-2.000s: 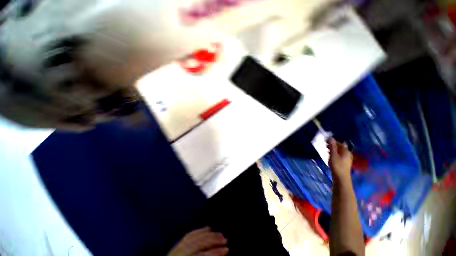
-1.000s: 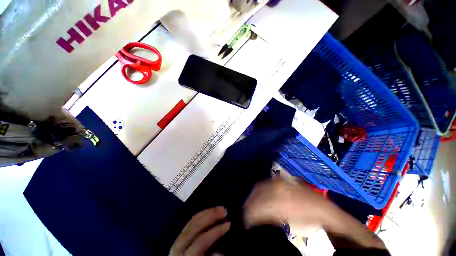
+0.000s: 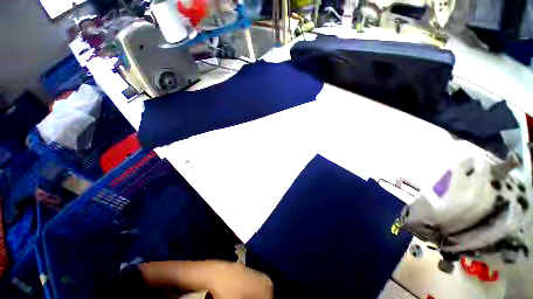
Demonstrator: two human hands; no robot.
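Note:
A dark navy fabric panel (image 3: 333, 228) lies flat on the white table (image 3: 263, 152), its right edge beside the needle area of the white sewing machine head (image 3: 473, 204). A second navy panel (image 3: 228, 105) lies at the table's far left. A bare hand, which looks like my left hand (image 3: 242, 283), is blurred at the bottom, at the panel's lower left corner and over dark cloth. Its fingers are not clear, and whether it grips cloth cannot be told. My right hand is not in view.
Blue crates (image 3: 44, 245) with dark cloth stand left of the table, one holding a white bundle (image 3: 73, 117). A second machine (image 3: 158, 61) stands at the far left end. A long dark bundle (image 3: 380, 73) lies along the back. Red scissors (image 3: 479, 269) lie at right.
The view has swung left, from the phone and right-hand crate to the table's left side and left crates. My right hand has left the picture. The navy panel still lies by the machine.

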